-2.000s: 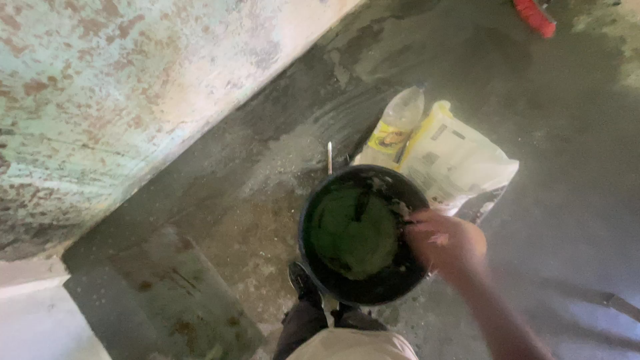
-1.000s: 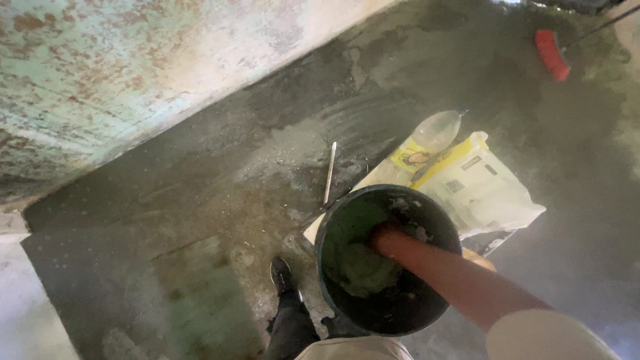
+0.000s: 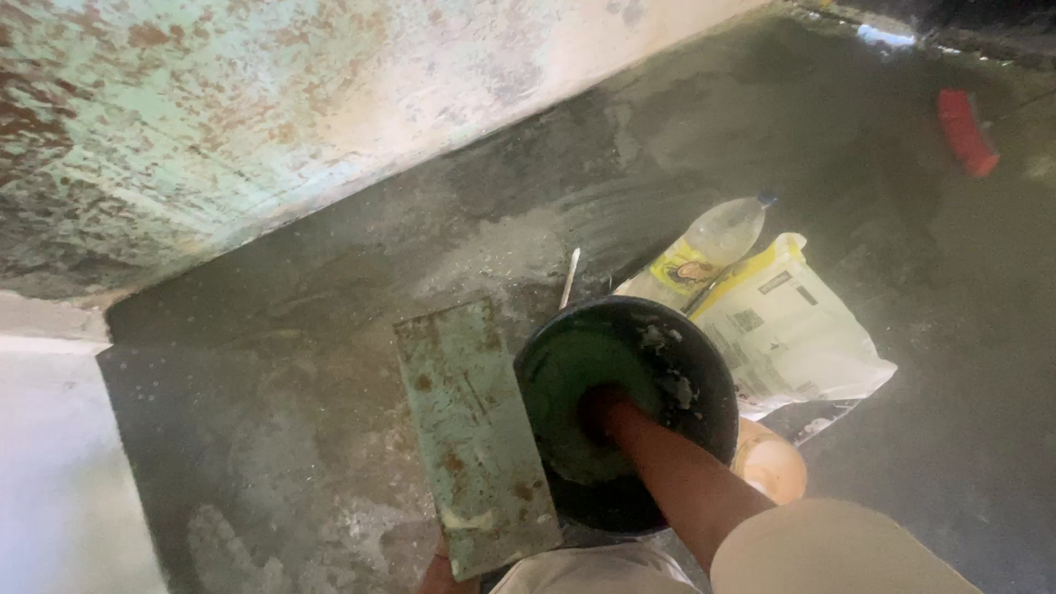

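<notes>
My right hand (image 3: 606,412) is down inside a black round tub (image 3: 726,363), in greenish-looking mix (image 3: 569,363); its fingers are hidden in the shade, so what they hold does not show. Lumps of pale residue cling to the tub's inner wall. Beside the tub, on its left, a stained flat rectangular board (image 3: 474,429) is held up by my left hand (image 3: 445,573) at its lower end, where only part of the hand and wrist shows.
Beyond the tub lie a clear plastic bottle (image 3: 730,227) with a yellow label and a white and yellow plastic bag (image 3: 792,330). A thin pale stick (image 3: 570,276), an orange rounded container (image 3: 771,462) and a red brush head (image 3: 967,136) are on the floor. A patchy wall (image 3: 289,107) runs along the left.
The board now stands out beside the tub, with my left hand at its lower end. My right hand has gone from the tub's rim, two seconds ago, down into the tub.
</notes>
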